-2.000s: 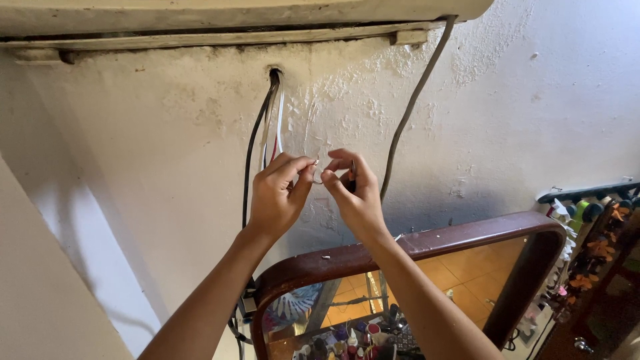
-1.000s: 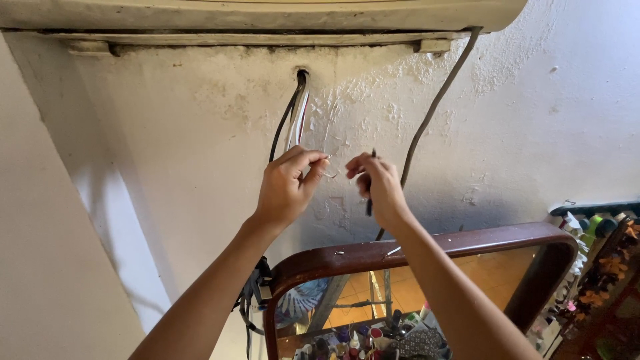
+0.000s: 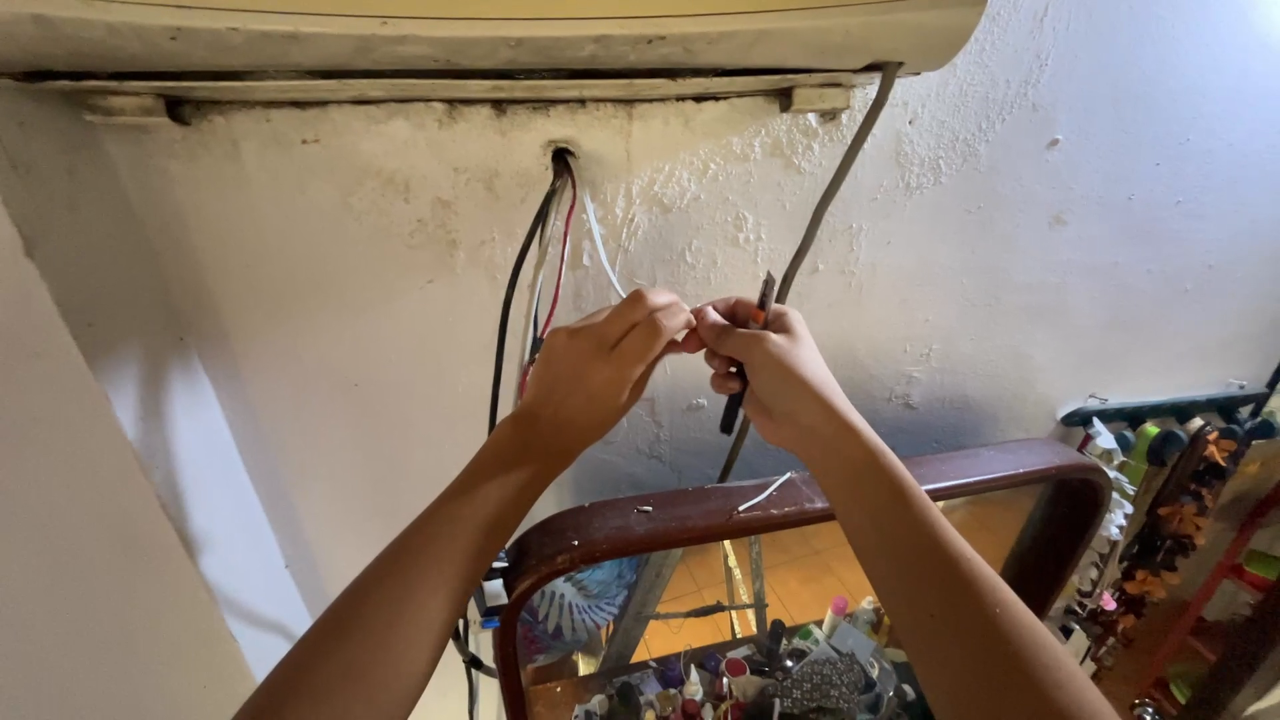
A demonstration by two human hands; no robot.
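Observation:
My left hand [image 3: 610, 365] pinches the end of a white electrical wire [image 3: 601, 243] that comes out of a hole in the wall [image 3: 563, 155]. My right hand [image 3: 765, 365] meets it fingertip to fingertip at the wire's end, which the fingers mostly hide. A utility knife [image 3: 735, 400] with a black handle is held in my right palm, its blade pointing up. Left of the white wire hang a red wire [image 3: 566, 250] and a black cable [image 3: 512, 320] from the same hole.
Below the hands stands a mirror with a dark wooden frame [image 3: 610, 522], a strip of white insulation [image 3: 765, 494] lying on top. A grey cable [image 3: 825, 205] runs down from the pale appliance housing [image 3: 480, 45] overhead. Hair accessories hang from a green rack [image 3: 1165, 408] at right.
My hands were apart one second ago; now their fingertips meet. The white wire now runs from the hole to my left fingers, apart from the red one.

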